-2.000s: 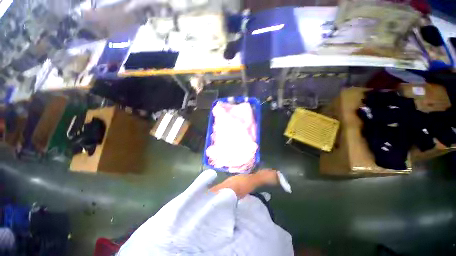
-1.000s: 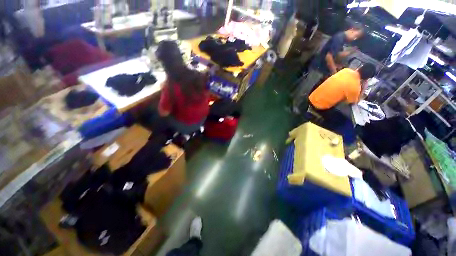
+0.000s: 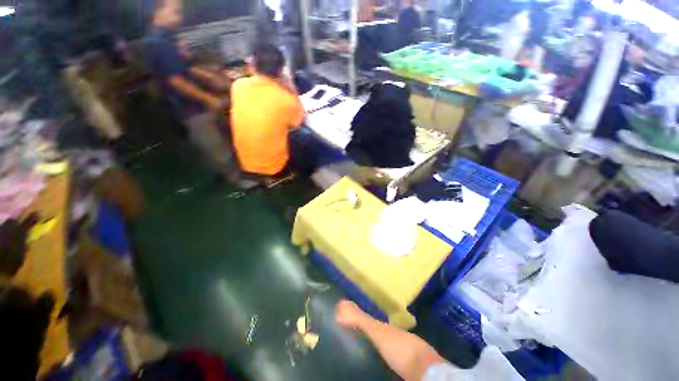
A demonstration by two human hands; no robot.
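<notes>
My right hand [image 3: 387,336], bare and blurred, reaches in from the bottom edge with a pale sleeve; no held thing can be made out, and its fingers are unclear. It appears just in front of a yellow-covered stack [image 3: 365,242]. A white piece [image 3: 394,227] lies on the yellow cover. Beside it, a blue crate [image 3: 488,178] holds white and dark pieces. Large white fabric [image 3: 595,305] fills the lower right, with a dark piece [image 3: 640,245] over it. My left hand is not in view.
Green aisle floor [image 3: 201,245] runs at left, with scraps [image 3: 305,335] on it. A person in orange [image 3: 260,123] and another in dark clothes [image 3: 179,82] are ahead. A black heap [image 3: 383,126] lies on a table. A wooden-edged table [image 3: 52,275] stands at left.
The view has swung right from the machine tables to the aisle and the yellow-covered stack, now nearer. My right hand has come into view at the bottom.
</notes>
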